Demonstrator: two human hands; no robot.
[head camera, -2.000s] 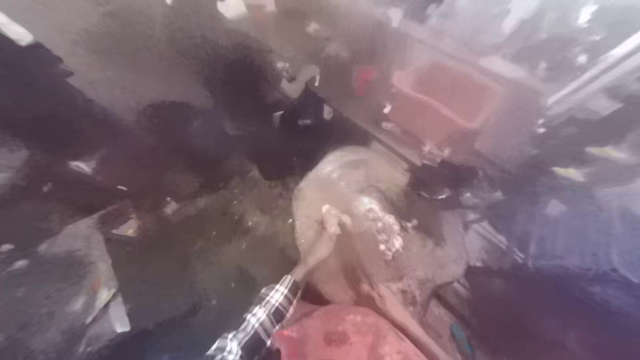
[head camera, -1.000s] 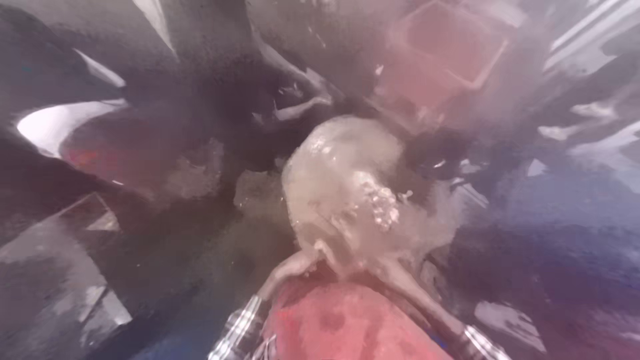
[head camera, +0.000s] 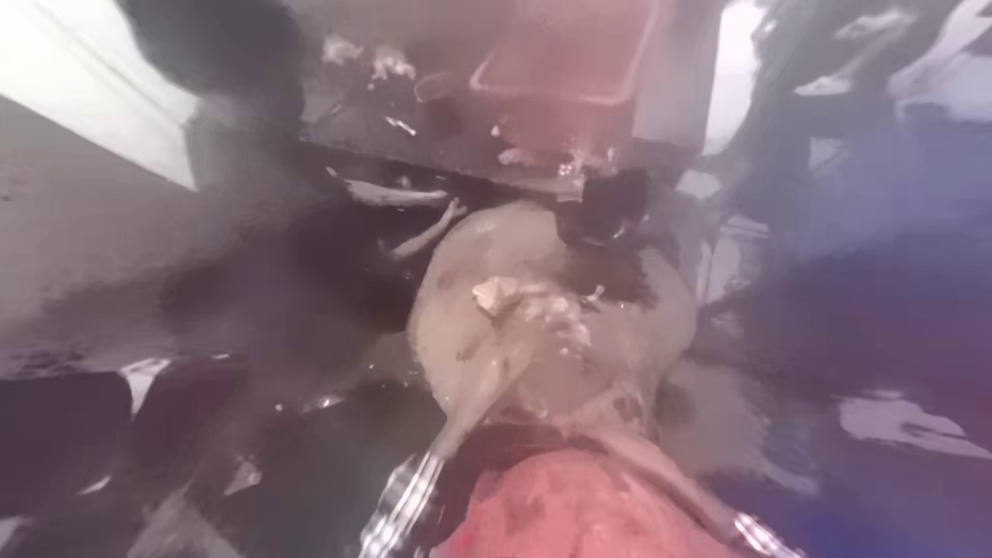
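Observation:
A round, pale brown surface, perhaps a wooden block (head camera: 457, 341), lies in front of me, with a heap of small whitish pieces (head camera: 562, 314) near its middle. My left hand (head camera: 496, 368) reaches over it from a checked sleeve and is at the lower left of the heap; its fingers are blurred. My right hand (head camera: 585, 426) is low at the near edge of the round surface, its fingers not clear. Whether either hand holds anything cannot be told. A red, stained cloth or garment (head camera: 573, 504) bulges between my forearms.
Beyond the round surface stands a ledge with a red tray or crate (head camera: 566, 62) and a small reddish cup-like container (head camera: 440, 97). A dark object (head camera: 608, 205) sits at the far edge. Other people's arms (head camera: 395, 194) show at the far left. Much is blurred.
My left hand has moved from the near edge of the round surface forward to the whitish heap. The view has shifted strongly.

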